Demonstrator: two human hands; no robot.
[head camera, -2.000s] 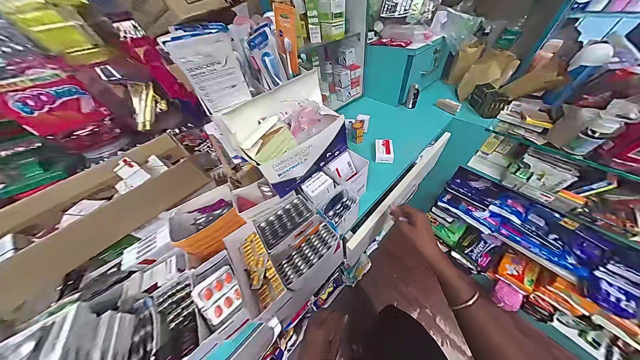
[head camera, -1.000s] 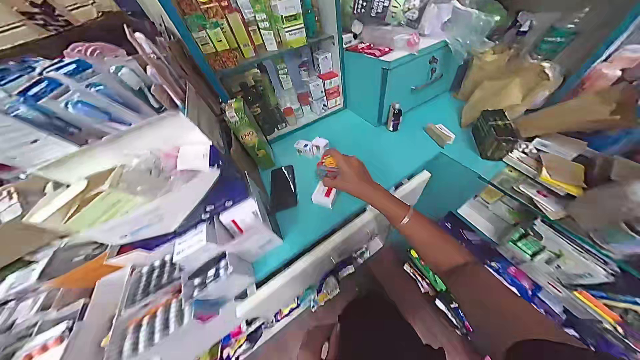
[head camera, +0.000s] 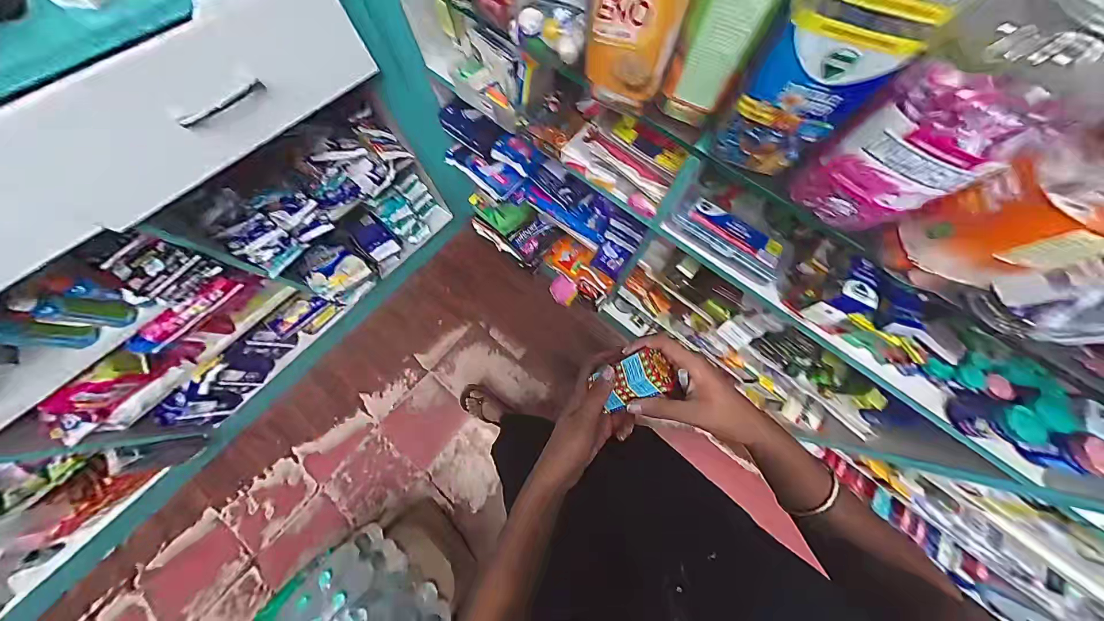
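A small patterned container (head camera: 636, 379), coloured red, yellow and blue with writing on it, is held between both hands in front of my body. My left hand (head camera: 591, 410) grips its left end, the thumb lying along the side. Around the right end close the fingers of my right hand (head camera: 694, 388), which has a bangle at the wrist. Whether the container is a jar or a small box cannot be told. Its underside is hidden by my fingers.
Shelves of packets (head camera: 733, 250) rise at the right, with large pouches (head camera: 931, 147) at top right. A white drawer (head camera: 172, 121) with a metal handle sits over packed shelves at the left. A bag of clear round items (head camera: 362, 578) lies low on the tiled floor (head camera: 414, 431).
My right hand was at the teal counter by small boxes; now it is in front of my body, on the patterned container with my left hand. The view has swung right and down.
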